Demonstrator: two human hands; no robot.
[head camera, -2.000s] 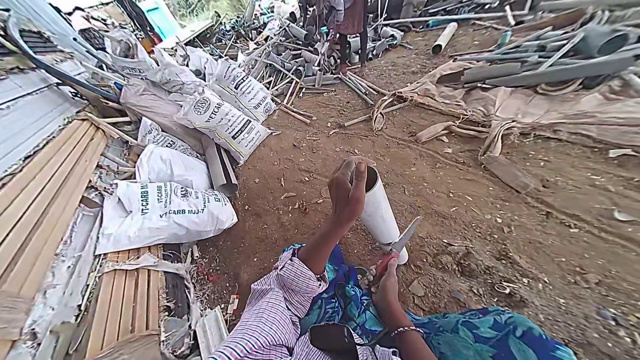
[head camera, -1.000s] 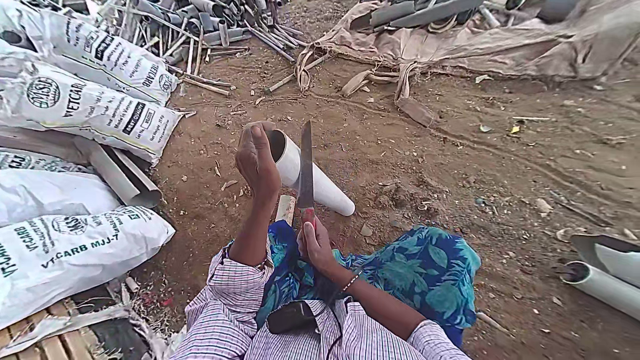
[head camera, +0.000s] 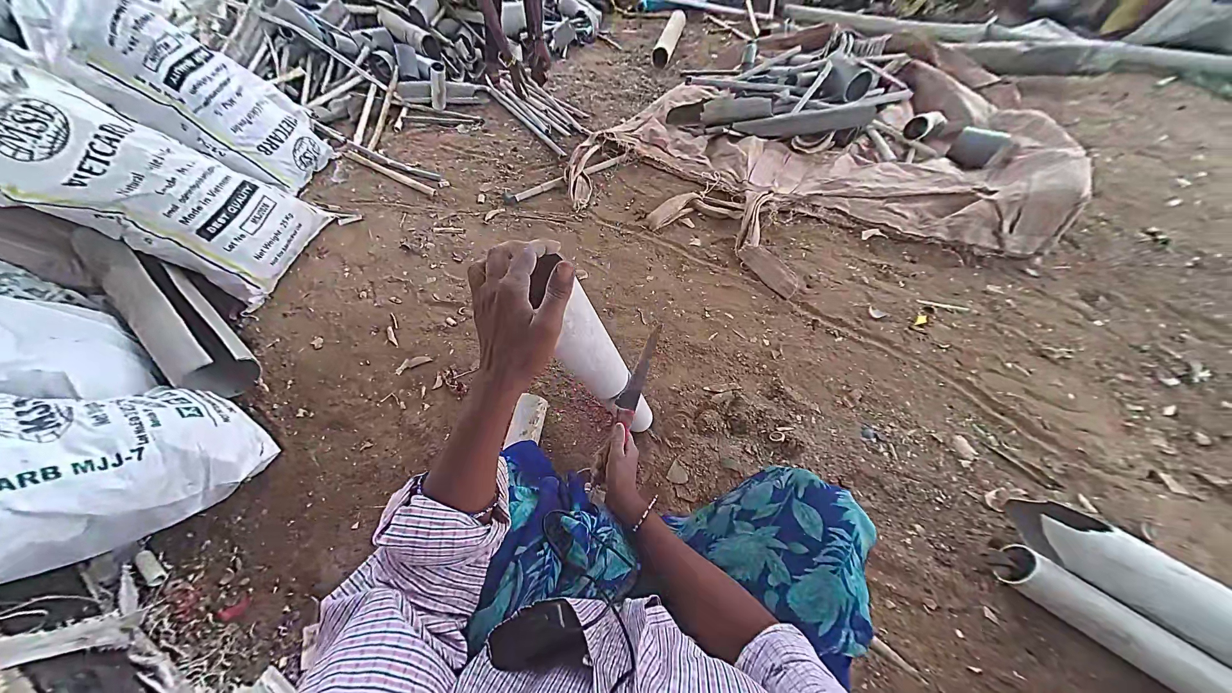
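Note:
A light grey plastic pipe (head camera: 594, 348) stands tilted on the soil in front of my knees, its open end toward me. My left hand (head camera: 520, 313) grips the rim of that upper end, thumb on the near side. My right hand (head camera: 622, 462) is closed on the red handle of a knife (head camera: 639, 373), whose blade points up and away beside the pipe's lower part. Whether the blade touches the pipe I cannot tell. A short pale piece (head camera: 526, 420) lies by my lap, left of the pipe's foot.
White printed sacks (head camera: 154, 164) lie at the left beside a split pipe (head camera: 159, 313). Pipe scraps rest on a tan cloth sheet (head camera: 866, 207) ahead. Another person's hands (head camera: 520, 72) are at thin pipes at the top. Two pale pipes (head camera: 1107, 602) lie at the lower right.
My right hand with the knife has moved down along the pipe, from near its upper end to its lower part. My left hand stays at the upper end.

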